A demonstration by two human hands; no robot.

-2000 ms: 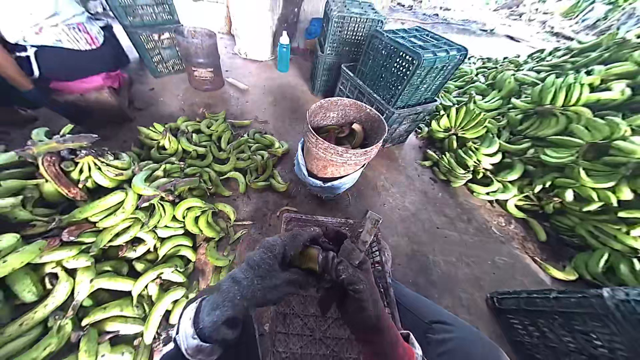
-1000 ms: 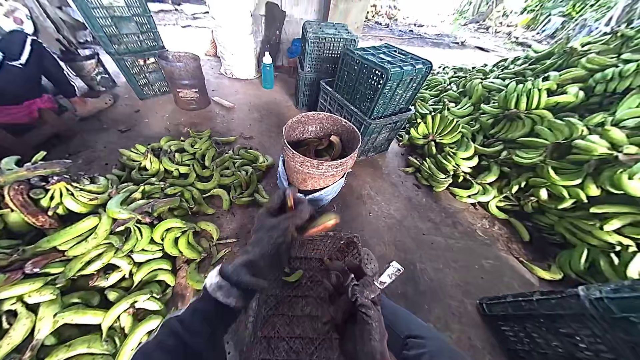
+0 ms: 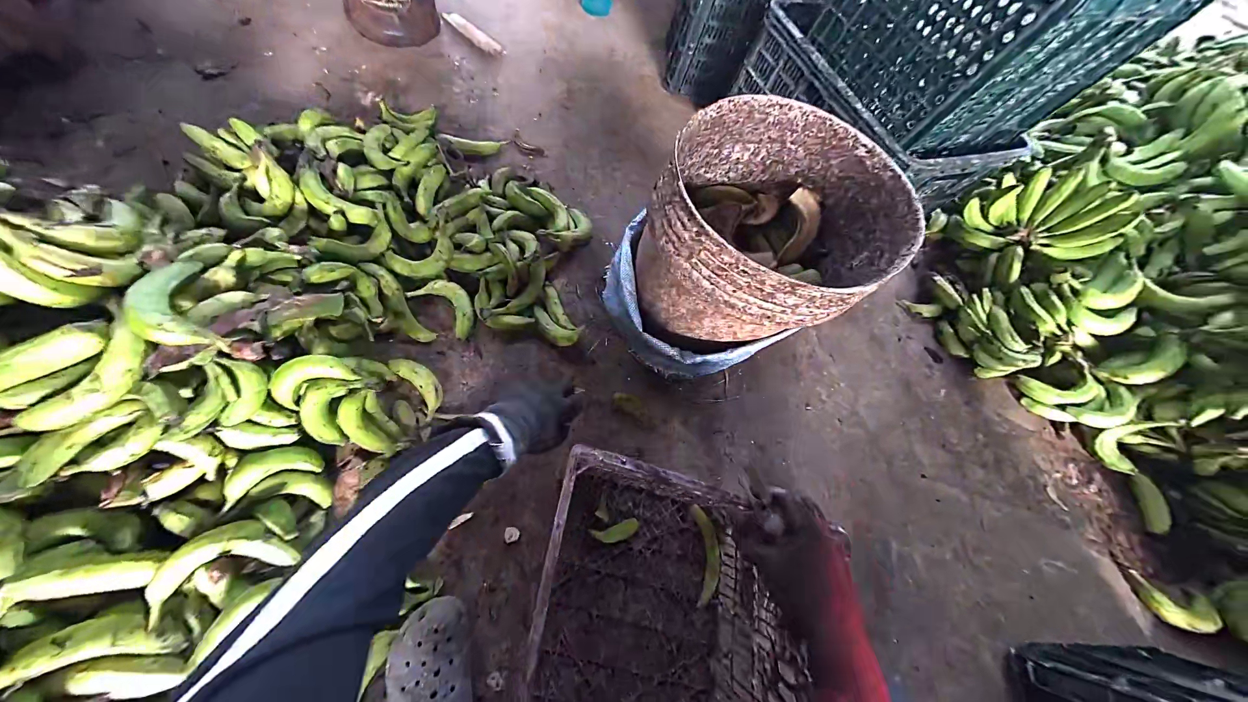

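Observation:
My left hand (image 3: 538,417), in a dark glove, reaches over the floor between the heap of green plantains (image 3: 361,405) and the bucket; its fingers are blurred and no object shows in them. My right hand (image 3: 780,522), gloved below a red sleeve, is at the right rim of a dirty plastic crate (image 3: 648,473); whether it holds anything is hidden. Plantain peels (image 3: 710,556) lie in the crate. Beyond it, a stained bucket (image 3: 760,263) holds peels or plantains (image 3: 799,224) and leans inside a blue container (image 3: 648,336).
Green stacked crates (image 3: 936,78) stand behind the bucket. A large plantain pile (image 3: 1092,292) fills the right side, with a dark crate (image 3: 1121,673) at bottom right. A brown container (image 3: 390,19) stands at the top. A grey perforated shoe (image 3: 429,653) is beside my crate.
My left hand has moved from above the crate to the floor left of the bucket. The knife seen earlier by my right hand no longer shows. The view has tilted down.

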